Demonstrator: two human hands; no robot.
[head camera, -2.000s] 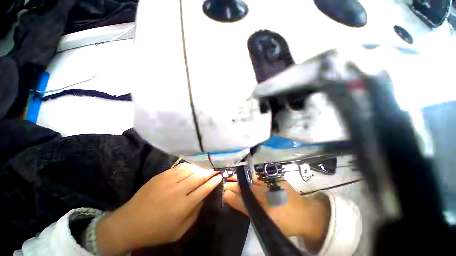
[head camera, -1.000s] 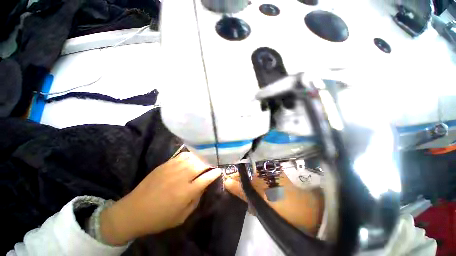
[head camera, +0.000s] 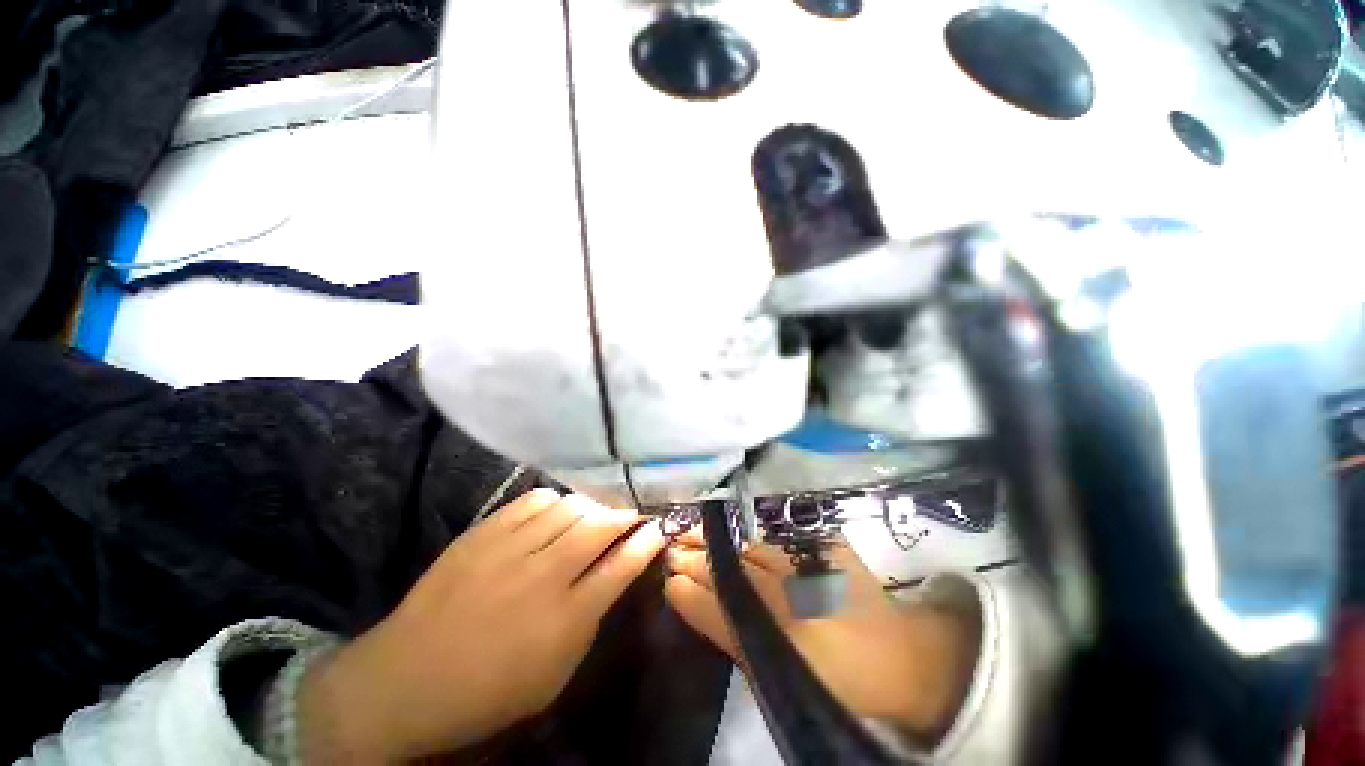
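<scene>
Dark cloth (head camera: 210, 509) spreads from the left under the white sewing machine head (head camera: 659, 240) and down between my hands. My left hand (head camera: 479, 621) lies flat on the cloth left of the presser foot (head camera: 683, 521), fingertips close beside it. My right hand (head camera: 853, 636) lies right of the foot, its fingertips on the cloth edge, partly covered by a black curved bar and small metal machine parts. The needle and the exact seam are hidden by fingers and machine. Neither hand shows a clear grip; both press on the cloth.
A thin dark ribbon (head camera: 285, 279) and a pale thread lie on the white table (head camera: 255, 337) at left. A blue strip (head camera: 113, 285) marks its left edge. More dark cloth (head camera: 120, 105) is piled at upper left. A large blurred black and shiny part stands close at right.
The camera view has shifted, so the machine head sits further left and lower parts look different. My right hand shows more clearly than one second ago. Both hands stay beside the foot.
</scene>
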